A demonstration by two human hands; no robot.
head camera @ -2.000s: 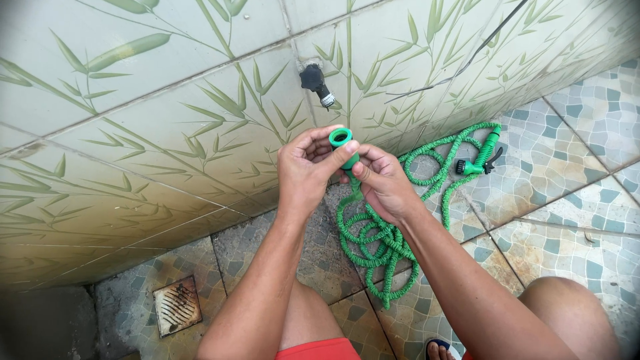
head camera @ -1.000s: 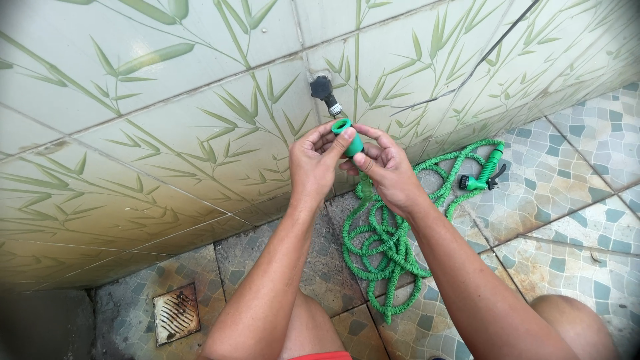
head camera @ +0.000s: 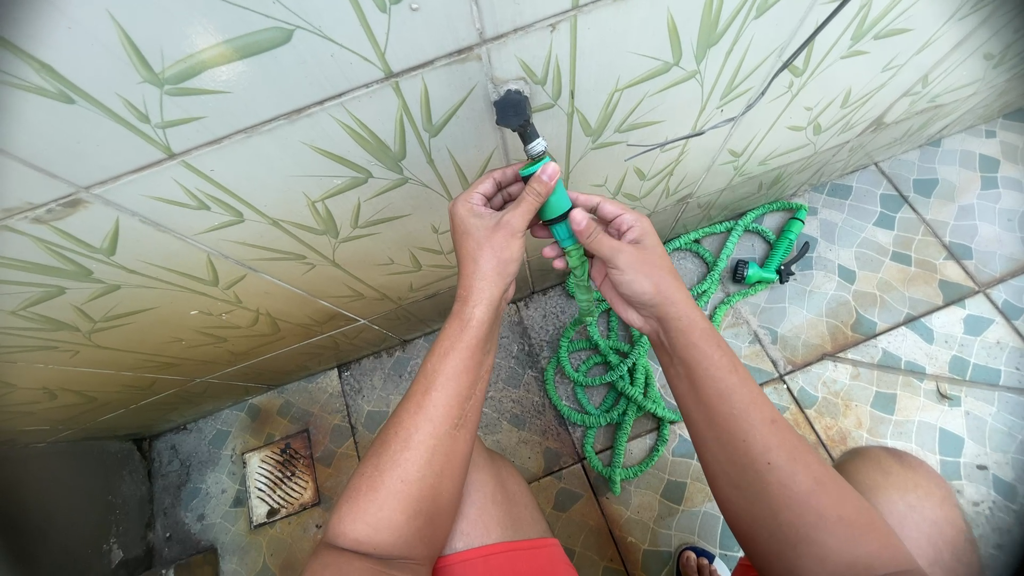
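Observation:
A black wall tap (head camera: 514, 112) points down from the tiled wall, with white tape around its spout. The green plastic hose connector (head camera: 552, 192) is up against the taped spout; how far it goes on cannot be seen. My left hand (head camera: 500, 228) grips the connector's upper part, thumb in front. My right hand (head camera: 624, 256) holds the hose end just below, fingers around the lower fitting. From there the green expandable hose (head camera: 620, 376) drops to a coiled heap on the floor. Its green spray nozzle (head camera: 772, 260), with a black head and lever, lies at the right.
A tiled wall (head camera: 264, 200) with painted bamboo stands close in front. A dark wire (head camera: 744, 108) hangs along it at the upper right. A rusty floor drain grate (head camera: 281, 478) lies at lower left in the tiled floor (head camera: 888, 400). My knees and a sandalled foot are at the bottom.
Both hands have brought the connector up to the tap's spout; two seconds ago it was below the spout, its round opening showing. The nozzle and the coils have stayed on the floor.

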